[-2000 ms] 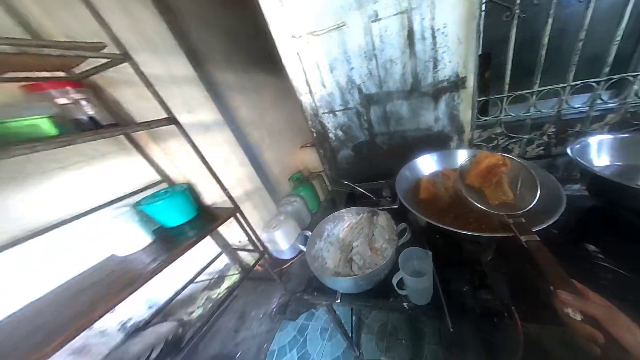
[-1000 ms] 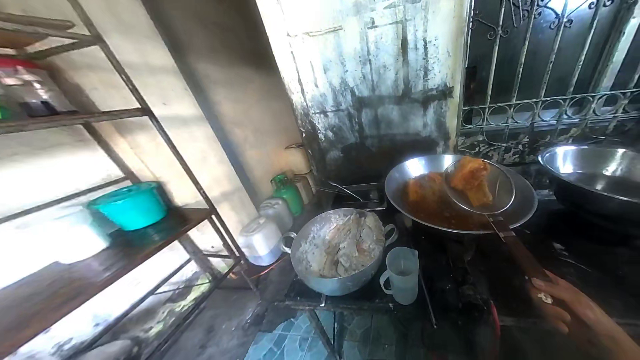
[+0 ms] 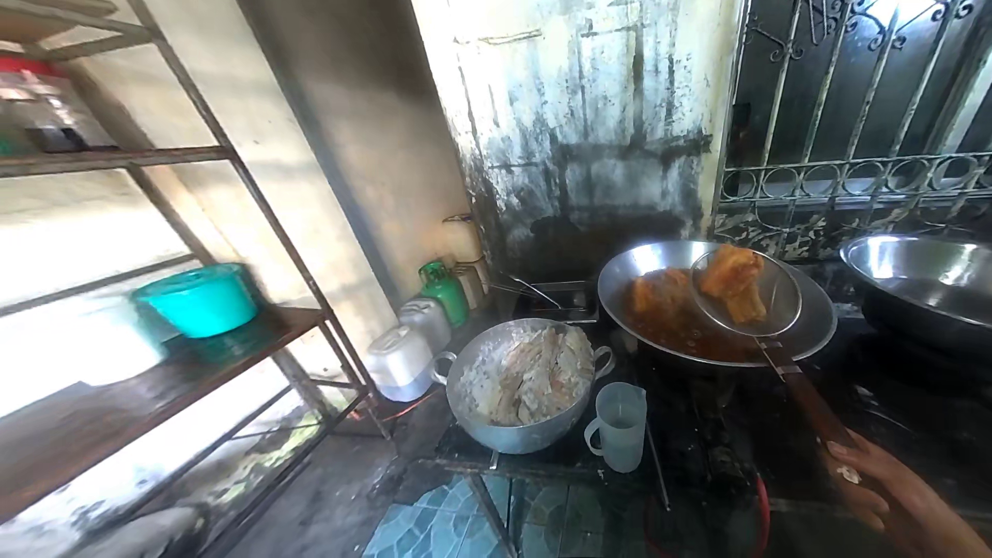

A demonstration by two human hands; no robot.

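At the lower right, my right hand (image 3: 872, 473) grips the wooden handle of a wire-mesh skimmer (image 3: 787, 306). Fried pieces of food (image 3: 731, 280), golden brown, rest in its mesh above a metal wok (image 3: 814, 333). More browned food sits in bubbling brown oil (image 3: 682, 333) at the wok's left. Left of the wok, a two-handled aluminium pot (image 3: 511, 442) holds whitish, coated raw pieces (image 3: 542, 372), perhaps poultry. Beside that pot stands a translucent plastic measuring jug (image 3: 621, 426). My left hand is out of view.
A second wide metal pan (image 3: 922, 271) stands at the right, below a window grille (image 3: 852, 167). Plastic jerrycans (image 3: 399, 364) and a green gas cylinder (image 3: 444, 294) stand by the wall. At the left, a metal-framed shelf (image 3: 287, 322) bears a turquoise tub (image 3: 203, 298).
The view has shifted somewhat to the right. My right hand keeps its grip on the skimmer, which stays over the wok with the fried food in it.
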